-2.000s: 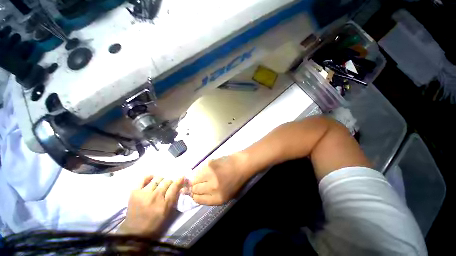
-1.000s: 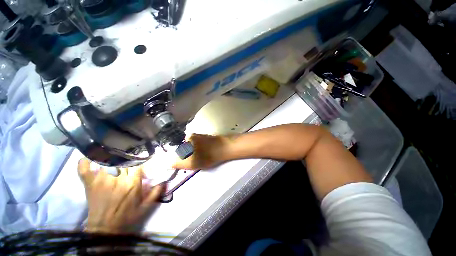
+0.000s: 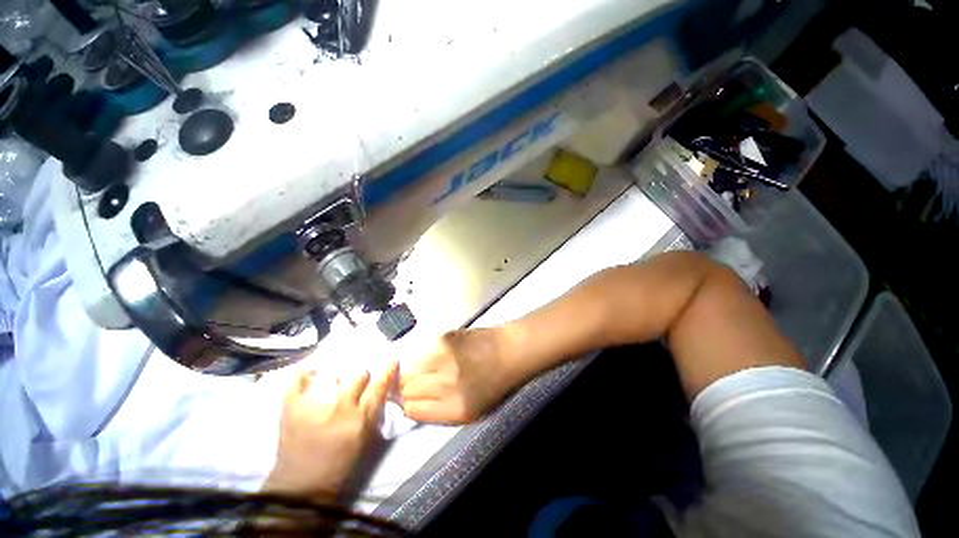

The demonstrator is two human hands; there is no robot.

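Observation:
The white garment (image 3: 53, 363) lies bunched at the left of the machine and merges with the overexposed table near the needle. My left hand (image 3: 331, 426) pinches a small part of its white edge in front of the needle area. My right hand (image 3: 452, 380) is closed on the same bit of cloth, touching or almost touching my left fingers. The large white sewing machine (image 3: 452, 74) with a blue stripe stands over the work. Its presser foot and needle area is lost in glare beside the black knob (image 3: 396, 322).
A yellow block (image 3: 571, 171) and blue-grey snips (image 3: 517, 192) lie on the machine bed. A clear parts tray (image 3: 726, 168) stands at the table's right end, above a translucent bin (image 3: 815, 278). A measuring tape (image 3: 463, 462) runs along the front edge. Thread stands are at upper left.
One second ago my left hand was flatter and further left, and my right hand was up by the knob. Both hands have now come together in front of the needle area.

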